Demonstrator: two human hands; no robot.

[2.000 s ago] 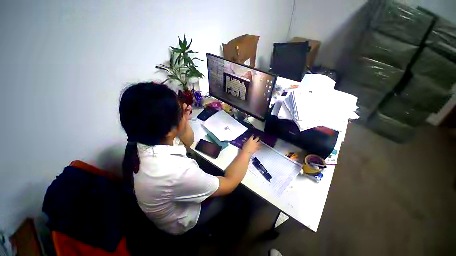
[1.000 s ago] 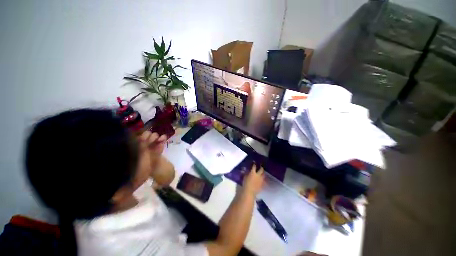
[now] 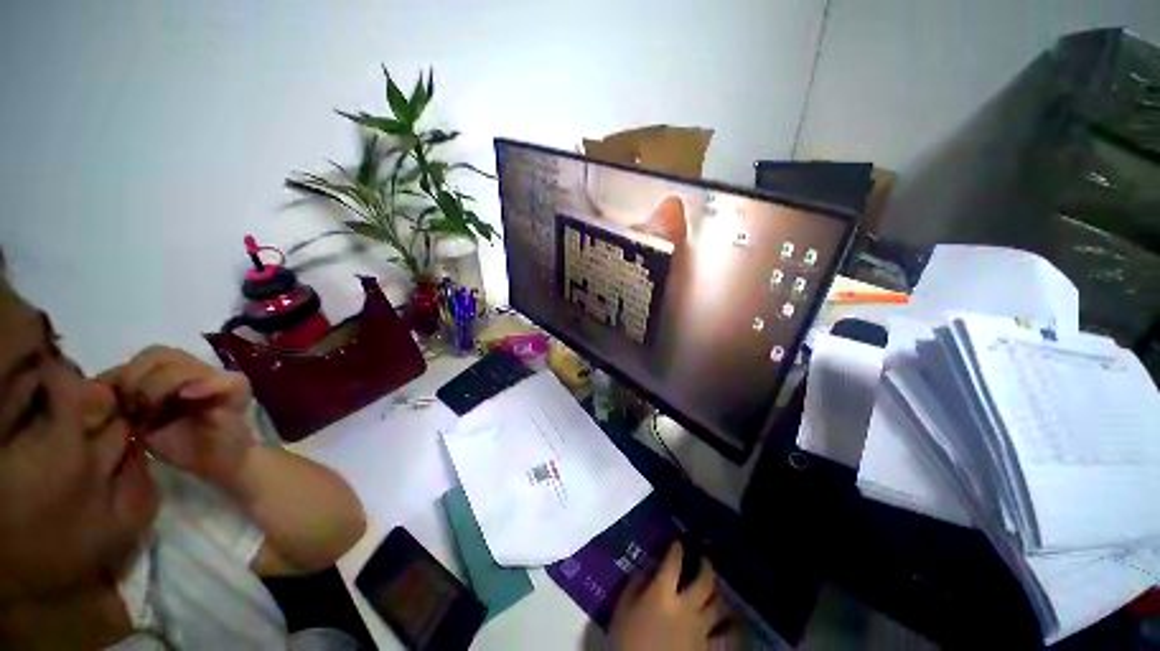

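Neither of my hands is in view. A wide black monitor point(image 3: 725, 305) stands in front of me, with a small window of pale tiles on a pinkish wallpaper. A seated person's hand point(image 3: 668, 613) lies on a dark mouse point(image 3: 690, 567) over a purple printed mouse pad point(image 3: 617, 560). A printed document point(image 3: 541, 473) lies left of the pad, partly over a green-teal notebook point(image 3: 487, 560). A smartphone point(image 3: 420, 589) lies at the near desk edge. The person's other hand point(image 3: 191, 410) is at their mouth.
A thick paper stack point(image 3: 1081, 432) is on the right. A dark red handbag point(image 3: 333, 373), a red-black bottle point(image 3: 280, 305), a plant point(image 3: 407, 178), pens point(image 3: 459, 318) and a black keypad point(image 3: 483, 383) are at the back left. Dark wrapped bales point(image 3: 1094, 191) stand far right.
The view has moved closer to the desk and monitor. The seated person is now cut off at the left. The handbag and bottle show more fully.
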